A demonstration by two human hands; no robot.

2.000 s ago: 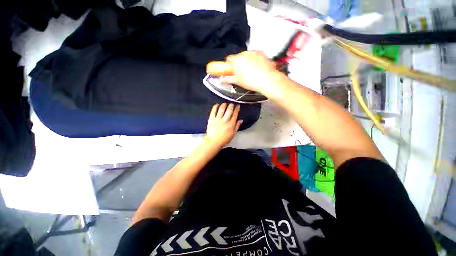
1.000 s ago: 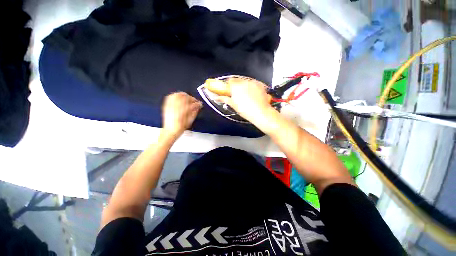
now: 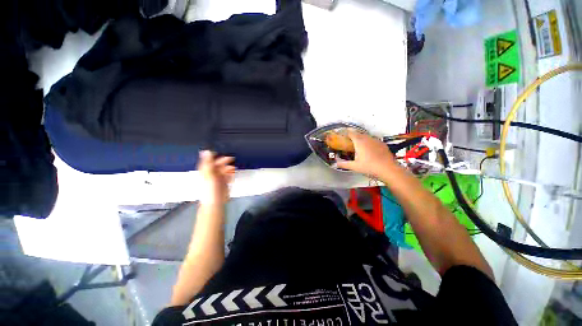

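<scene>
A black garment lies over the navy padded pressing board, smooth along the board and bunched behind it. My right hand is closed around the tan-orange handle of the steam iron, just off the right end of the board over the white table. The iron's tip points left. My left hand is at the board's front edge, slightly blurred, with its fingers apart and nothing in it.
The white table carries the board. Black garments hang at the left. A metal tray and a black hose are at the right. Green and red bags sit below the table's right front. Green warning labels are on the right.
The iron in my right hand has moved right, off the garment. My left hand has drawn back towards me from the garment and its fingers have opened.
</scene>
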